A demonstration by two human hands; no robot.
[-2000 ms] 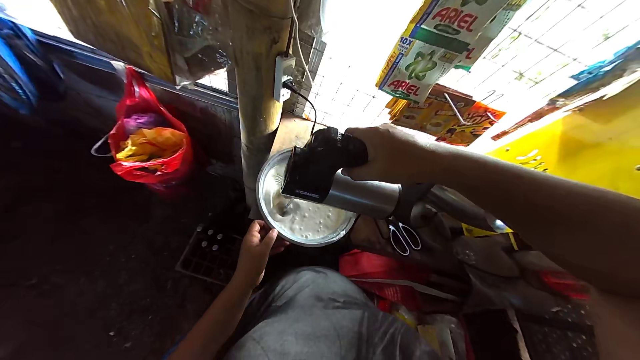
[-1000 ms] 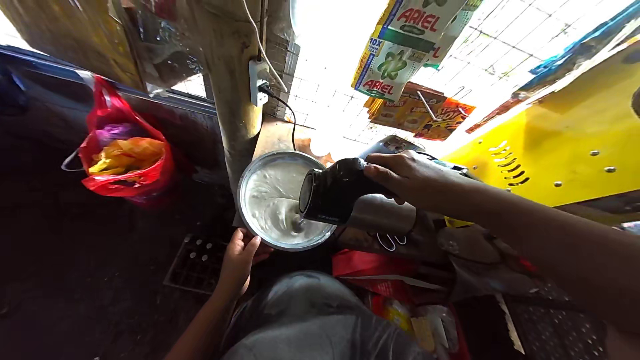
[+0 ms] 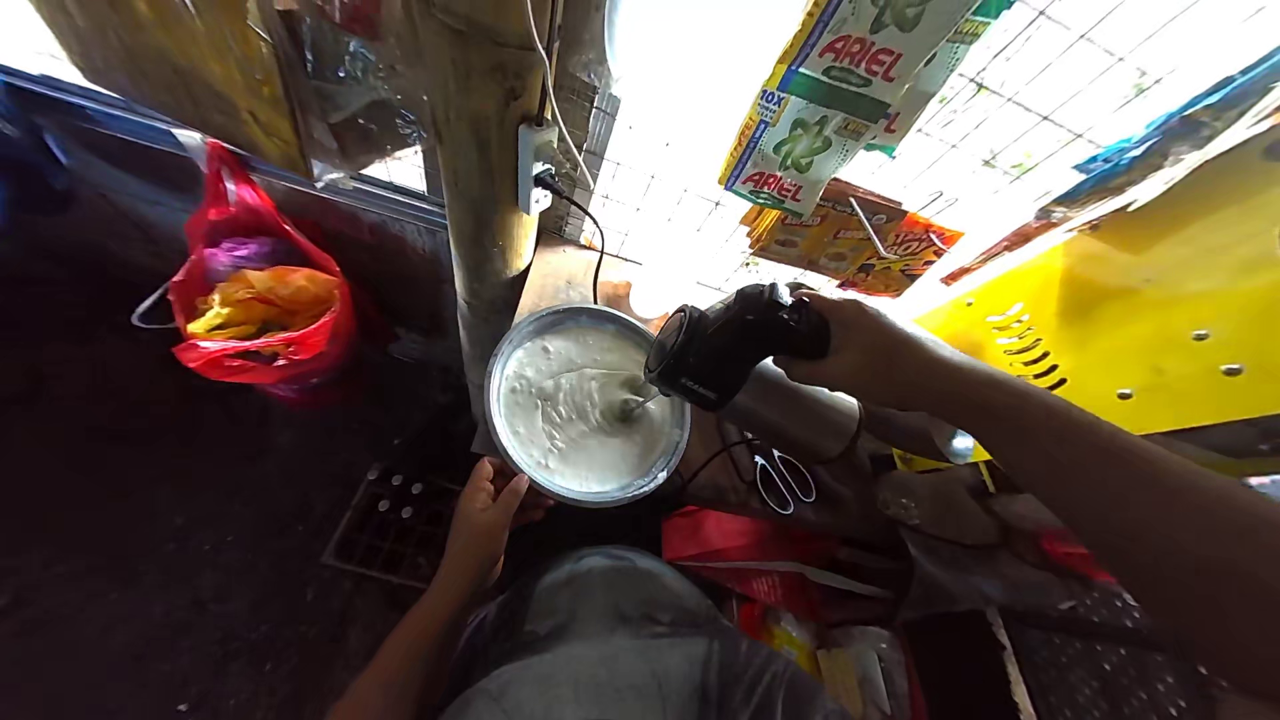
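A round metal bowl (image 3: pixel 494 437) holds a pale, creamy batter (image 3: pixel 575 415) with ripples across its surface. My right hand (image 3: pixel 850 345) grips the handle of a black electric hand mixer (image 3: pixel 735 345), which is tilted over the bowl's right side. The mixer's beater (image 3: pixel 632 405) dips into the batter; its lower end is hidden. At the bowl's lower left edge, my left hand (image 3: pixel 490 510) holds the rim with the thumb near the top and the fingers partly hidden beneath. A silvery metal cylinder (image 3: pixel 800 410) lies just behind the mixer.
White-handled scissors (image 3: pixel 785 483) lie right of the bowl. A black cord runs to a power outlet (image 3: pixel 536 165) on a bamboo post (image 3: pixel 480 190). A red plastic bag (image 3: pixel 265 360) hangs at left. Detergent sachets (image 3: pixel 800 150) hang above, and a yellow panel (image 3: pixel 1120 320) stands at right.
My right hand has moved the mixer from over the bowl's upper right area to its right side, showing more of the batter. My left hand stays at the rim.
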